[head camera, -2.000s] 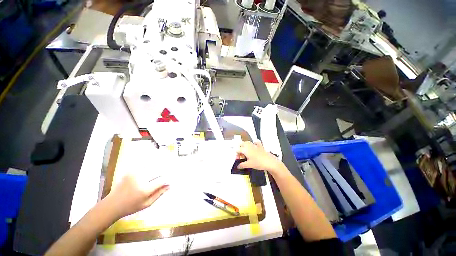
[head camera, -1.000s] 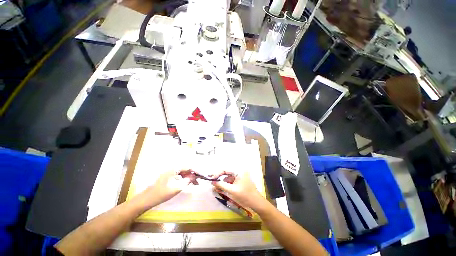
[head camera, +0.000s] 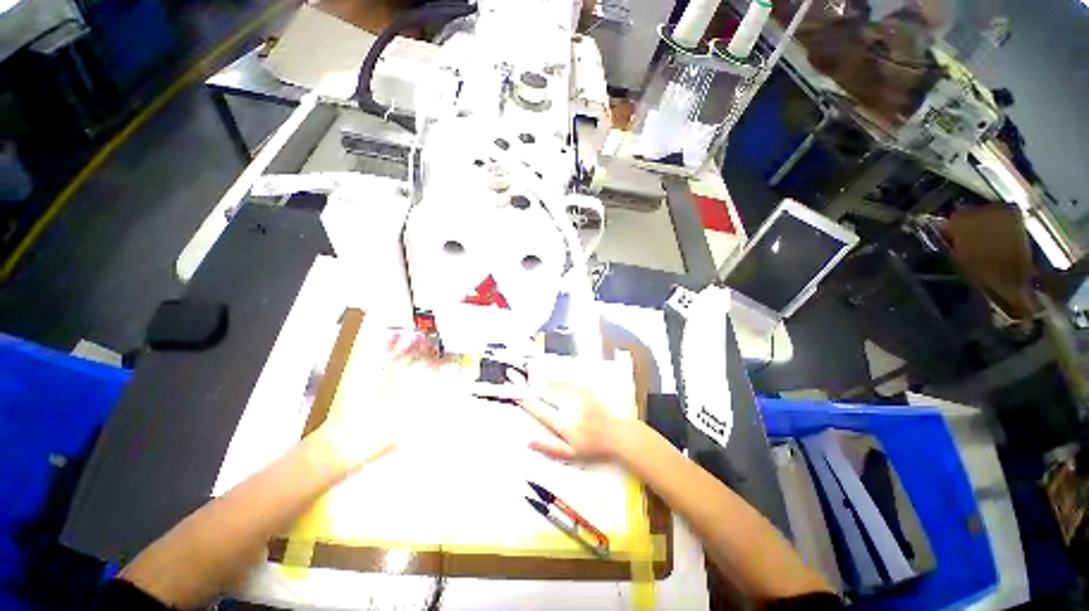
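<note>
The white positioning template (head camera: 466, 501), edged with yellow tape on a brown base, lies under the machine head (head camera: 484, 257). A small dark piece (head camera: 502, 372) shows under the head, at the fingertips of my right hand (head camera: 579, 420). My right hand lies palm down with fingers spread; whether it presses the piece is unclear. My left hand (head camera: 358, 418) is over the template's left part, washed out by glare, its fingertips hard to see. An orange marking pen (head camera: 573, 513) and a silver-grey pointed tool (head camera: 559, 520) lie near the template's front right.
A white label strip (head camera: 707, 376) lies right of the template. A black block (head camera: 186, 323) sits at the table's left. Blue bins stand at left (head camera: 54, 442) and right (head camera: 955, 477). The control panel (head camera: 788, 257) stands behind right, near thread cones (head camera: 749, 30).
Both hands were together over the template's front middle a second ago. They have moved apart and forward toward the machine head. The dark piece now shows under the head, and the pen and tool lie uncovered.
</note>
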